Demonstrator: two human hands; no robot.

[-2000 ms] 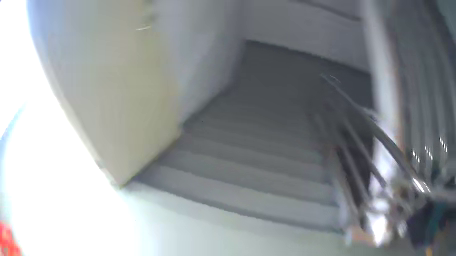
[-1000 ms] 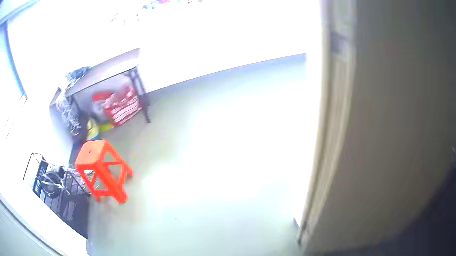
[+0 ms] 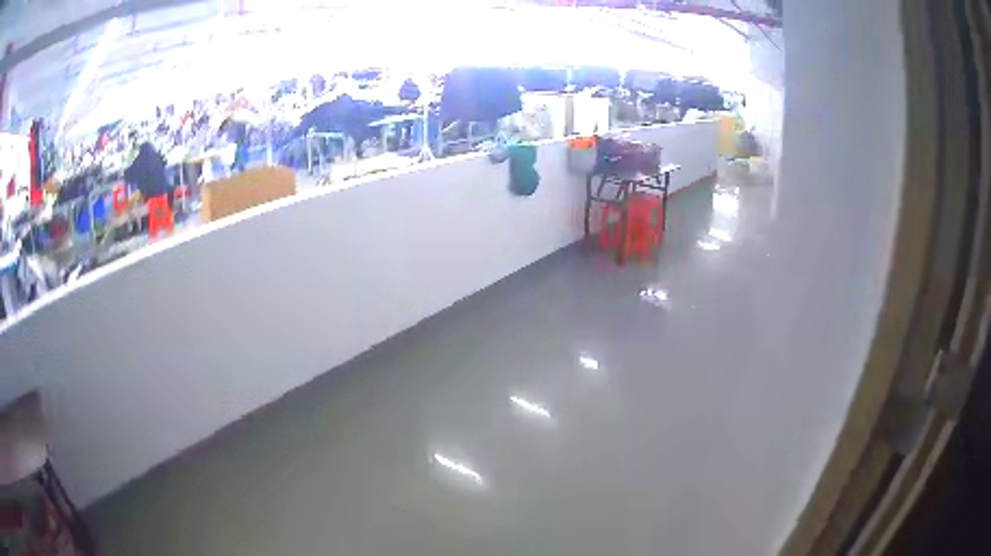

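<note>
Neither of my hands is in the picture. Nearest in front of me is a glossy grey corridor floor with bright light reflections. A low white wall runs along its left side. A door frame stands close at the right edge. A small part of a table with a dark leg shows at the lower left, cut off by the picture's edge.
Farther along the wall stands a dark-legged table with orange-red stools by it. Green cloth hangs over the wall. A cardboard box shows beyond the wall, on a blurred, bright sewing floor. A white wall bounds the right.
The view has swung from the stairs, past the door edge and the near orange stool, to look along the corridor. The near stool is out of view.
</note>
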